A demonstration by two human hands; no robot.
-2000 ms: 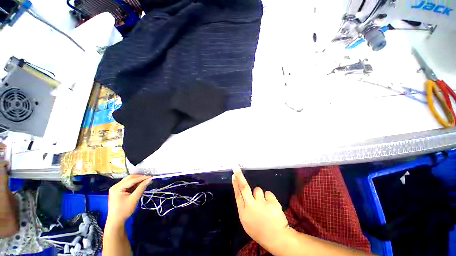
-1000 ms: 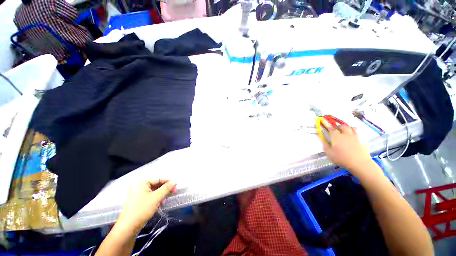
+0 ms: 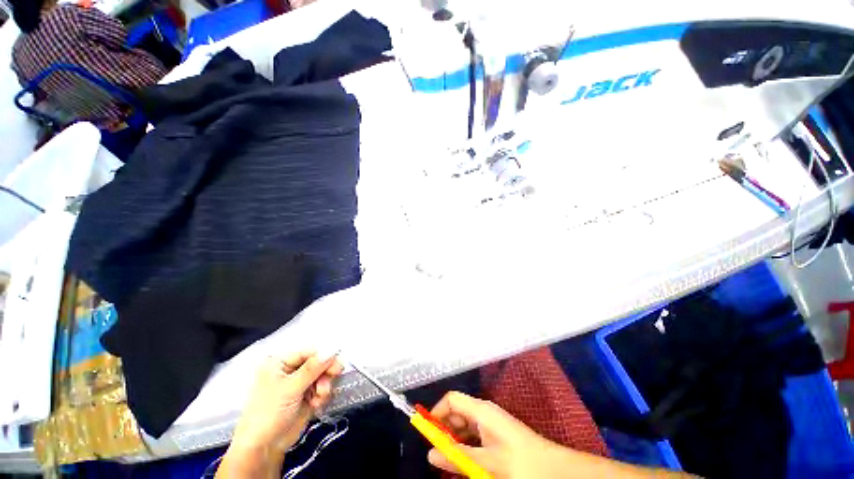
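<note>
My right hand (image 3: 487,435) holds the scissors (image 3: 438,432) by the red and yellow handles at the table's front edge. The blades point up and left, with their tip close to the fingertips of my left hand (image 3: 286,398). My left hand pinches the end of a thin white cord (image 3: 323,443); the pinched part is mostly hidden by the fingers. The rest of the cord hangs loose below the table edge. Dark striped cloth (image 3: 272,178) lies flat on the table, with a plain black piece (image 3: 257,295) on its lower part.
The white JACK sewing machine (image 3: 609,84) stands behind. A slim blue-red tool (image 3: 763,194) lies at the right. A tape measure (image 3: 693,271) runs along the table's front edge. A blue crate (image 3: 629,379) with black pieces is below right. A person in a checked shirt (image 3: 84,56) is at the far left.
The scissors have moved from the table beside the machine to my left hand's fingertips, held in my right hand. The camera view has shifted. My left hand still pinches the cord.
</note>
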